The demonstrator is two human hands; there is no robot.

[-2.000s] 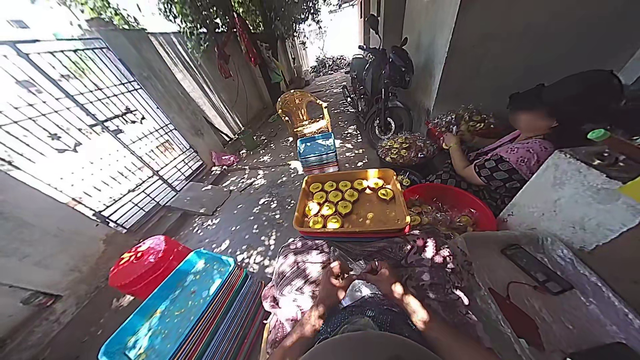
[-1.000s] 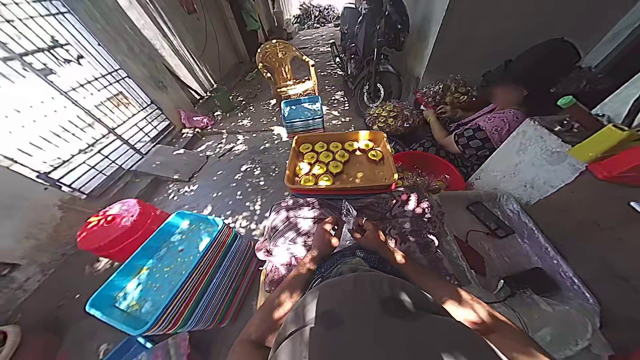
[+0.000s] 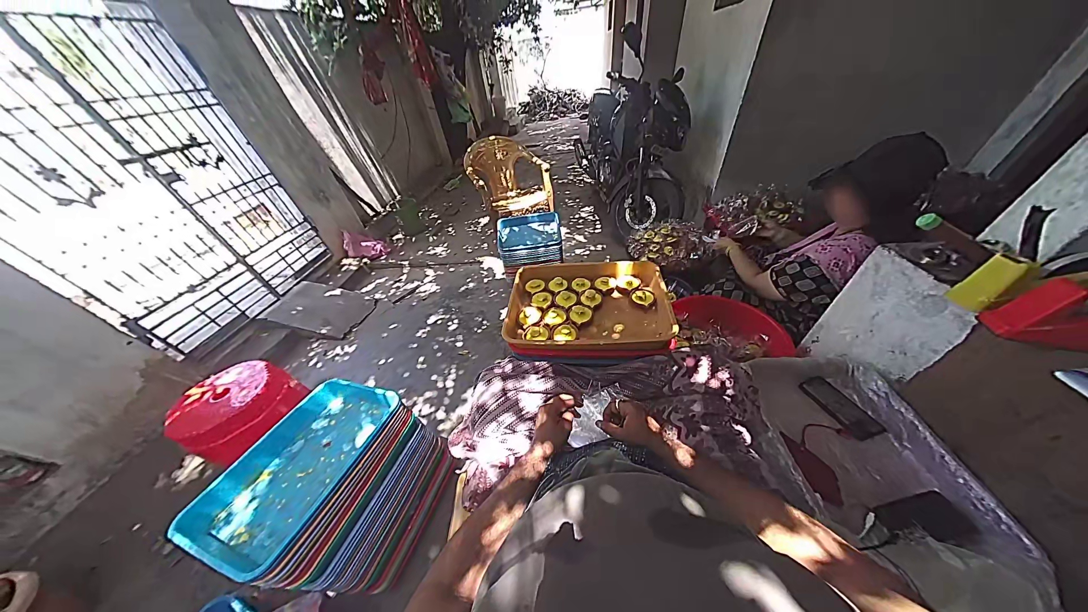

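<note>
Over the patterned cloth (image 3: 501, 408) on my lap, my left hand (image 3: 557, 419) and my right hand (image 3: 629, 420) pinch opposite sides of a clear plastic bag (image 3: 592, 418). Whether anything lies inside the bag cannot be made out. Just beyond the cloth, an orange plastic tray (image 3: 625, 331) rests on other trays. Several small round yellow-topped items (image 3: 565, 299) stand in it, mostly in rows at its left and along its far side. My right fingers curl over the bag's edge, partly hidden.
A tall stack of trays with a blue one (image 3: 323, 459) on top is at left, beside a red tub (image 3: 234, 408). A red basin (image 3: 739, 323), a seated person (image 3: 816, 246), a phone (image 3: 841, 408), a chair (image 3: 508, 174), smaller stacked trays (image 3: 529, 234) and a motorcycle (image 3: 642, 136) surround the spot.
Both hands stay close together over the lap, and the clear bag between them now looks more spread than one second ago. The tray's items look unchanged. The view has tilted.
</note>
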